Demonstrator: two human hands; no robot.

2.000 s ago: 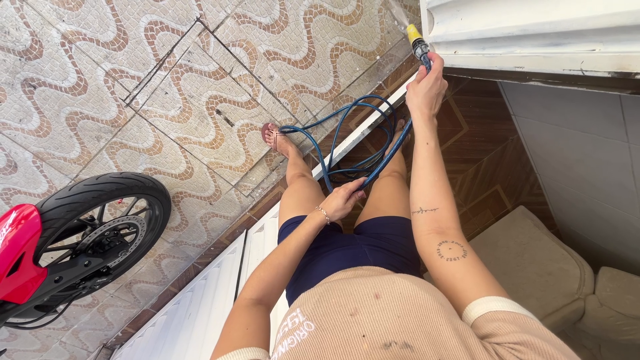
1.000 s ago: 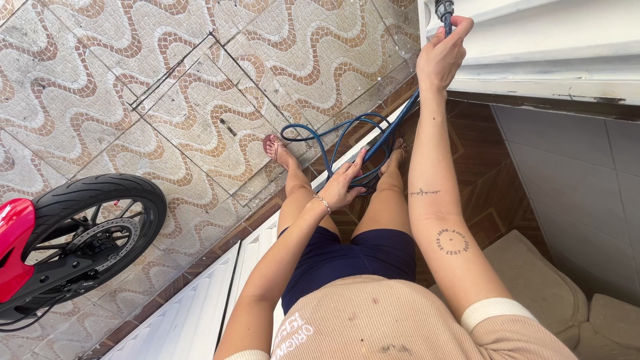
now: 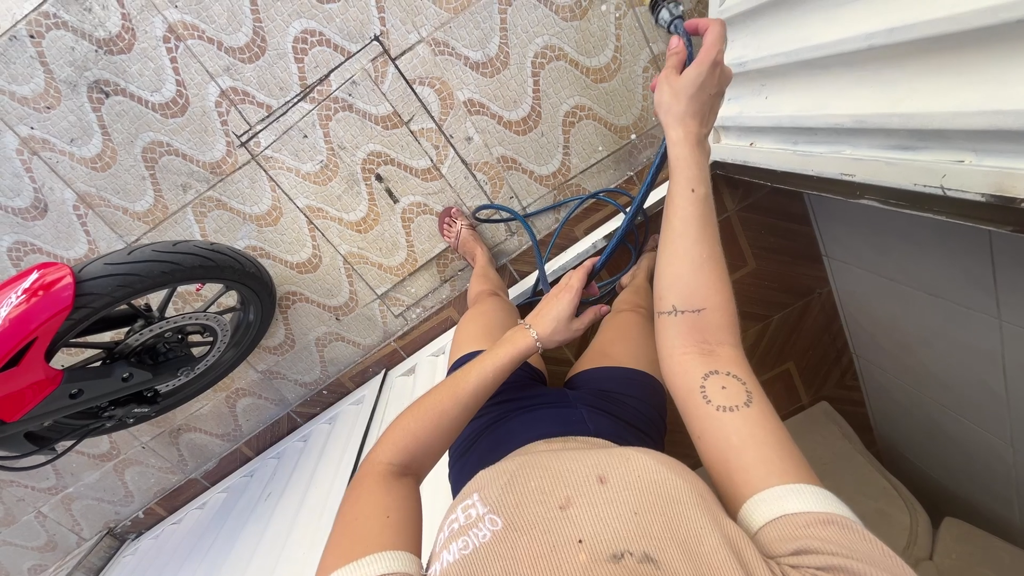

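Note:
My right hand, at the upper right, grips a blue hose just behind its spray nozzle, whose tip is cut off by the top edge of the view. Between my thighs my left hand rests against the hose, its thumb and fingers apart around it; how firmly it touches is hard to tell. From there the hose falls in loose loops over the white door track and the floor between my feet. Part of the coil is hidden behind my left hand and legs.
A motorcycle wheel with a red fender stands at the left on patterned paving. White slatted door panels are at the right and lower left. A metal track crosses under me. A beige cushioned seat is at the lower right.
My right hand, with the nozzle, has moved up and away from my body, then slightly back. The fingers of my left hand have loosened from the hose, which they gripped two seconds ago.

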